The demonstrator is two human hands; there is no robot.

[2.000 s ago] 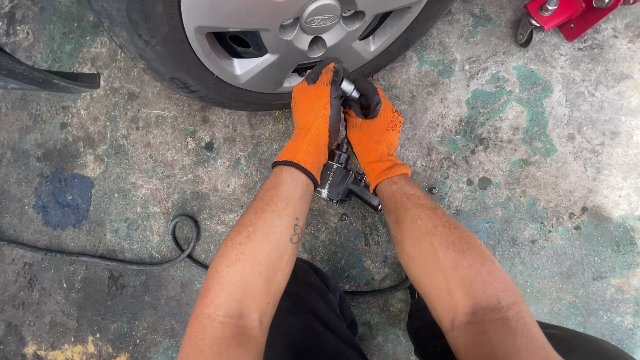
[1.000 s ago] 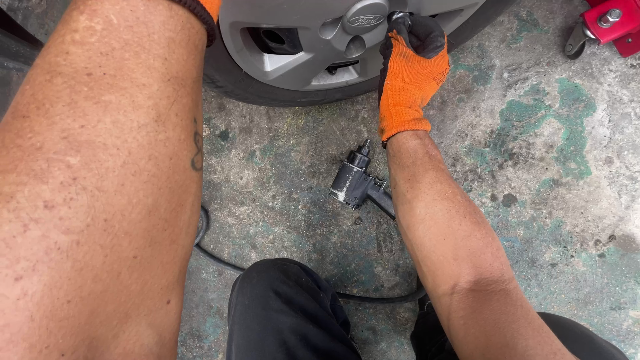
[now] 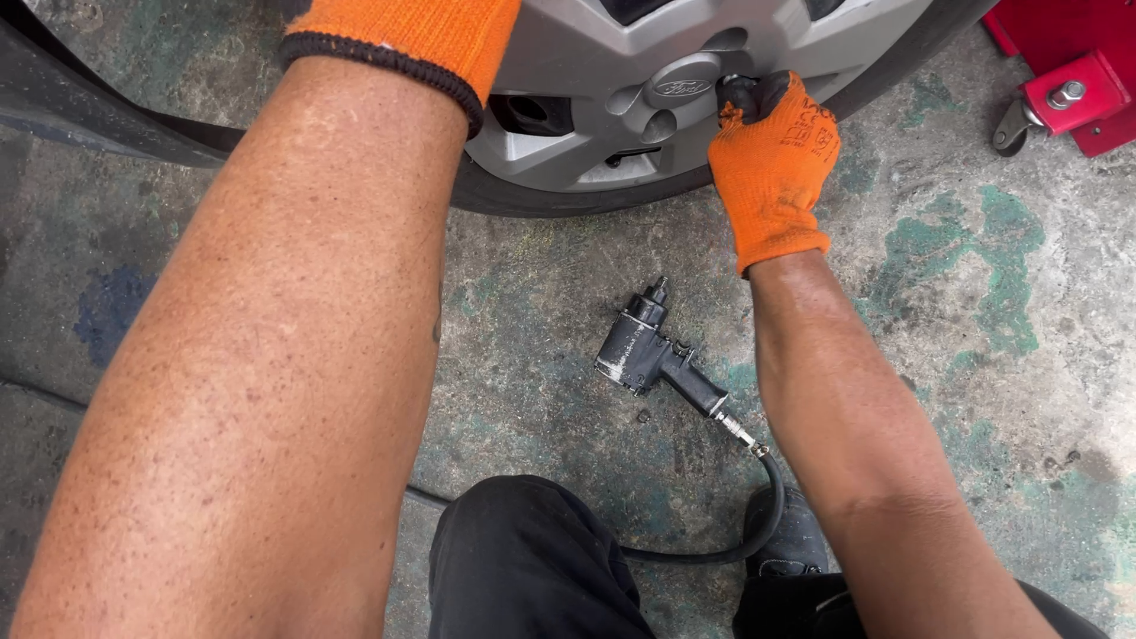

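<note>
My right hand (image 3: 774, 164), in an orange glove with dark fingertips, is at a lug hole just right of the centre cap (image 3: 683, 84) on a silver Ford wheel (image 3: 568, 58). A small metallic bit shows at its fingertips; what it grips is mostly hidden. My left hand (image 3: 399, 40), gloved alike, reaches up past the top edge, so only its cuff and back show and the fingers are cut off. Below the wheel, a black air impact wrench (image 3: 639, 351) lies on the concrete floor, with no socket on its square drive and a hose joined to its handle.
The black air hose (image 3: 701, 557) curves past my shoe (image 3: 787, 532) and behind my knee (image 3: 528, 555). A red steel frame with a caster (image 3: 1012, 129) stands at the upper right. A curved black part (image 3: 98, 106), perhaps a tyre, lies at the upper left.
My left hand has left the spot beside my right hand and moved up to the upper left. My right hand has gone from the wheel's lower edge to near its centre cap.
</note>
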